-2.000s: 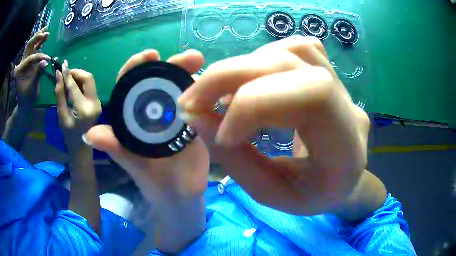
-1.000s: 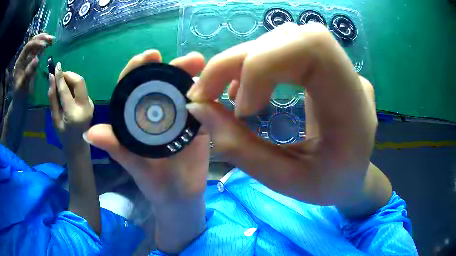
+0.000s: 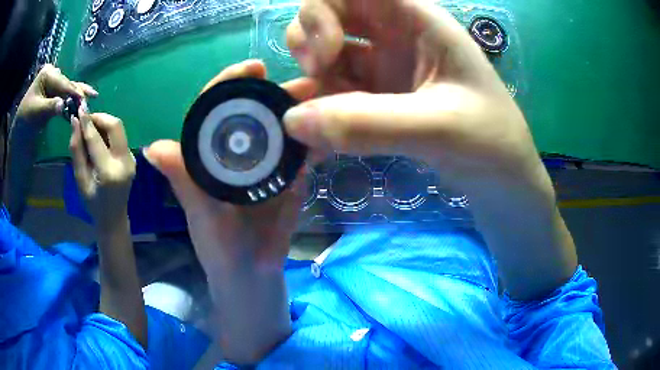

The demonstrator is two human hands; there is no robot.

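Observation:
A black disc-shaped speaker driver unit (image 3: 241, 142) faces me, with a pale grey ring, a round centre and a row of small white marks low on its rim. My left hand (image 3: 239, 238) holds it from behind, fingers at the top edge and thumb at the left. My right hand (image 3: 427, 108) is at the disc's right side; its thumb tip overlaps the upper right rim, and its other fingers are raised apart from the disc. Whether the thumb presses on it is unclear. A clear blister tray (image 3: 376, 189) lies behind, partly hidden by my right hand, with a black unit (image 3: 488, 34) at upper right.
Another tray (image 3: 166, 27) with pale-centred discs lies at the upper left on the green bench (image 3: 174, 94). At the left, another person's hands (image 3: 105, 159) hold a small dark part, close to my left side. A yellow floor line (image 3: 608, 204) shows at the right.
The disc and my left hand have shifted slightly right and up. My right hand has opened from a pinch at the disc's rim, its fingers lifting up and covering more of the tray.

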